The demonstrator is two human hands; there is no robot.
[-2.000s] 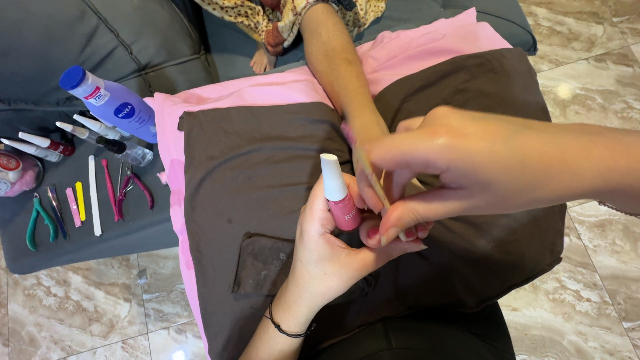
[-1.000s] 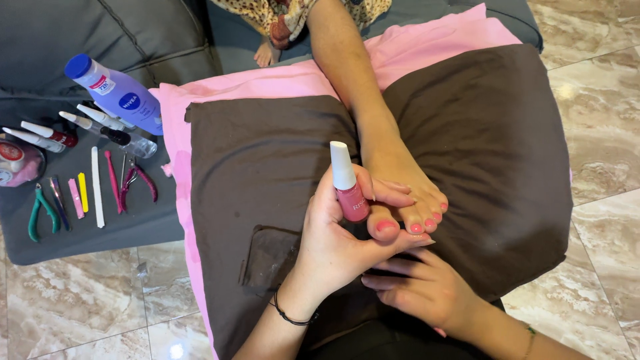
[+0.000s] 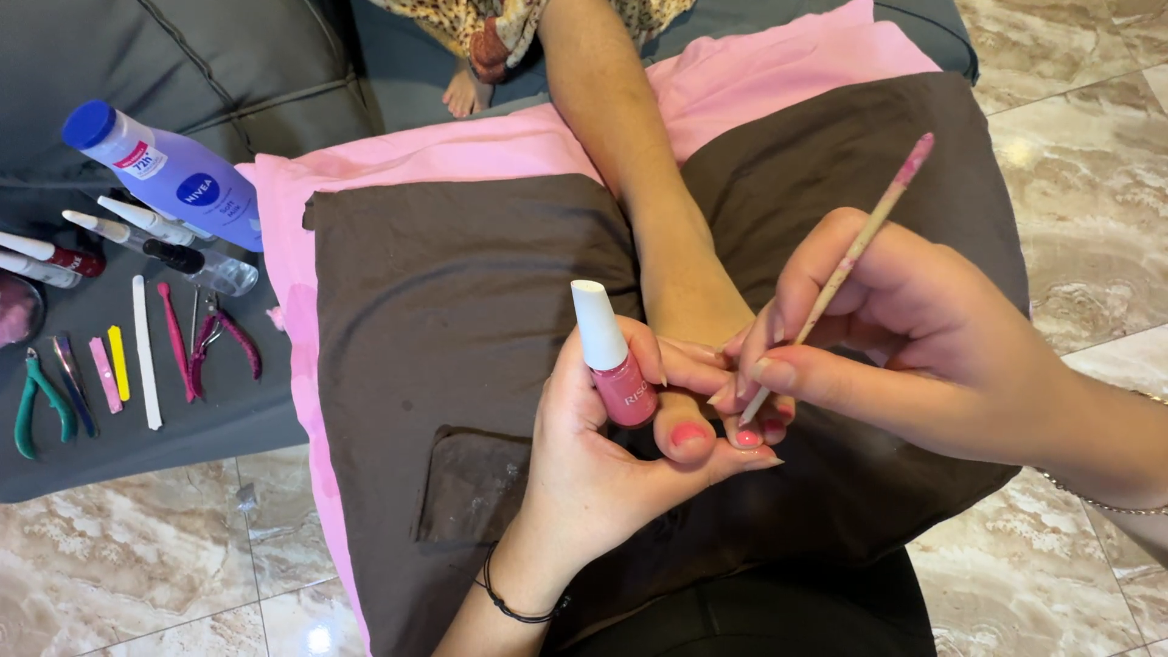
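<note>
My left hand (image 3: 602,456) holds a pink nail polish bottle (image 3: 625,392) with a white cap, tilted, and its thumb and fingers also hold the toes of another person's foot (image 3: 689,292). The big toenail (image 3: 686,433) is coral pink, as are the other toenails that show. Between the thumb and fingers of my right hand (image 3: 894,347) is a thin wooden cuticle stick (image 3: 849,260), its upper end stained pink. The stick's lower tip is at the edge of the second toenail (image 3: 748,438). The foot rests on a brown cloth-covered cushion (image 3: 438,301).
A pink cloth (image 3: 429,155) lies under the cushion. On the grey seat (image 3: 109,456) at the left are a lotion bottle (image 3: 173,173), several polish bottles (image 3: 78,263), green nippers (image 3: 41,401), a white nail file (image 3: 146,351), a yellow file (image 3: 119,363) and magenta nippers (image 3: 228,338).
My right hand was low beside the foot with no stick visible one second ago; it is now over the toes with the stick. My left hand still holds the bottle and the foot.
</note>
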